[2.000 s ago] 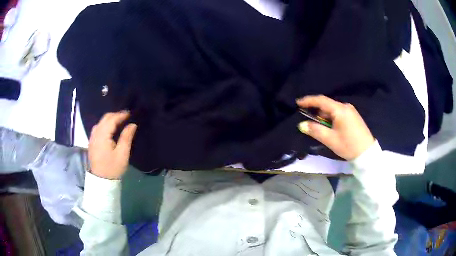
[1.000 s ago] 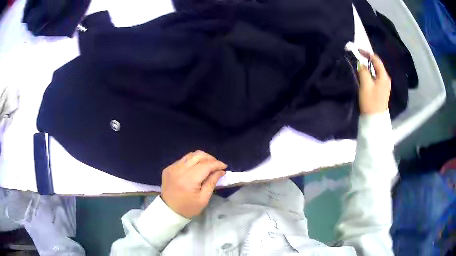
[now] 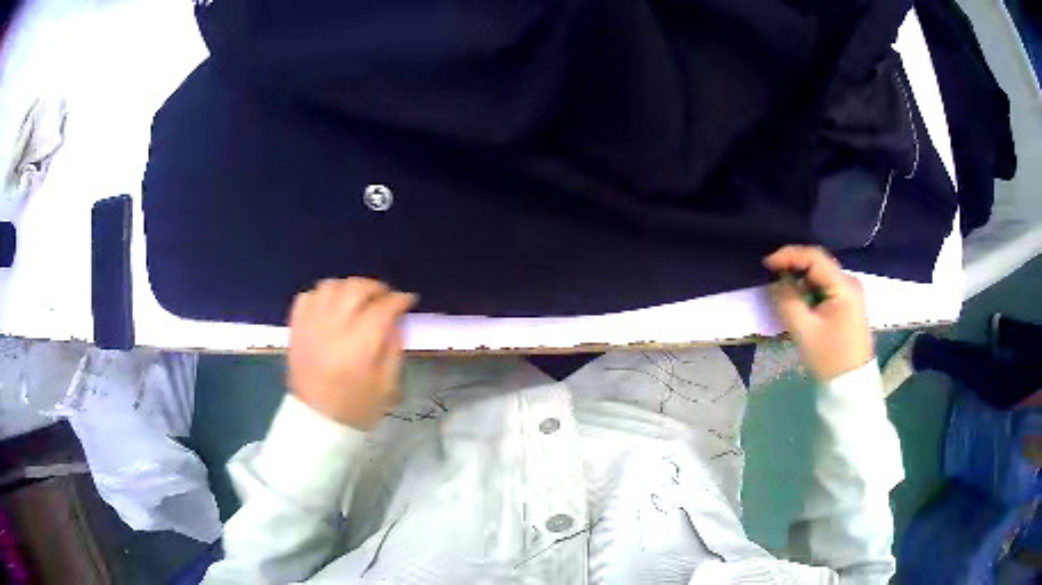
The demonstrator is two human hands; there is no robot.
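Observation:
A dark navy garment lies spread over the table, its long edge facing me near the table's front. A round silvery snap fastener shows on its left part. My left hand is at the garment's front edge, fingers curled and blurred; I see its fingertips at the cloth edge. My right hand pinches the edge further right. The thread snips show only as a small dark greenish bit inside my right hand. Pale stitching runs along the garment's right part.
A flat dark narrow rectangle lies at the left table edge. A crumpled pale cloth scrap is at the far left. A white bin with dark garments stands at the right. White plastic hangs below left. Blue bags are lower right.
The garment's front edge now lies straighter along the table front. My right hand has come down from the far right to this edge. My left hand has moved left. The white piece near my right hand is gone.

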